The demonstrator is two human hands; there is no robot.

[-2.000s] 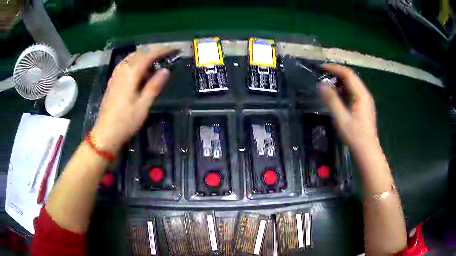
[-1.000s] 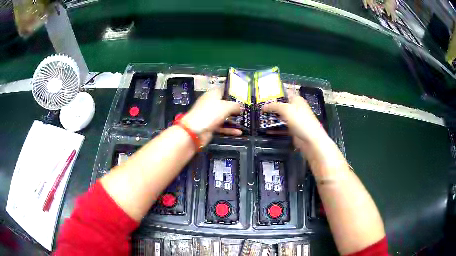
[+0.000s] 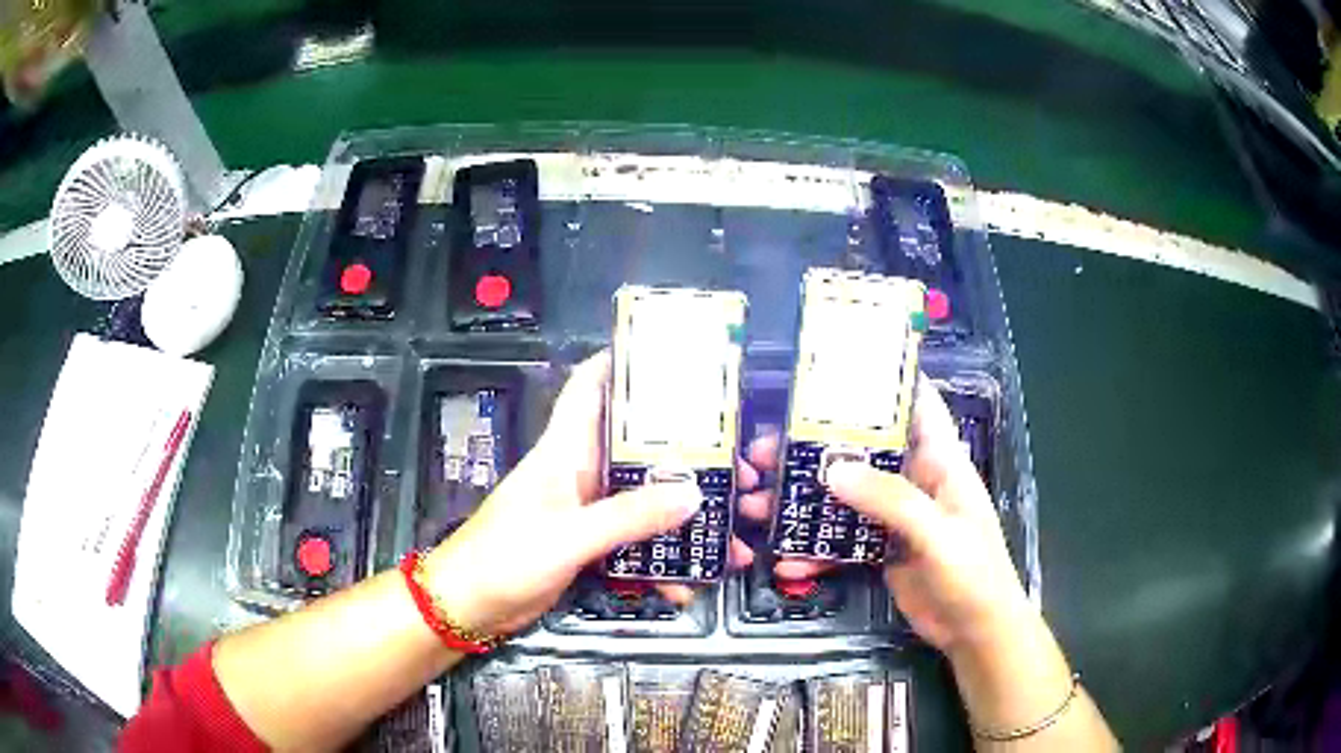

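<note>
My left hand (image 3: 547,515) holds a feature phone (image 3: 677,386) upright, its bright white screen and black keypad facing me, the thumb on the upper keys. My right hand (image 3: 941,530) holds another such phone (image 3: 856,368), slightly tilted, thumb on its upper keys. Each phone has a small green tab at the screen's upper right corner. Both are held above the clear blister tray (image 3: 400,347), close together. Phones lie back side up in the tray, with open battery bays and red discs; one is at the upper left (image 3: 496,243). The held phones and hands partly cover several lower ones.
Batteries (image 3: 574,712) lie in a row at the tray's near edge. On the left are a white paper (image 3: 91,500), a red pen (image 3: 147,508) and a small white fan (image 3: 118,216). A green belt (image 3: 588,74) runs beyond a pale edge strip.
Both phones have come from the tray's far row nearer to me, screens now facing me, thumbs on the keys. Two far-row pockets between the other phones now show no phone.
</note>
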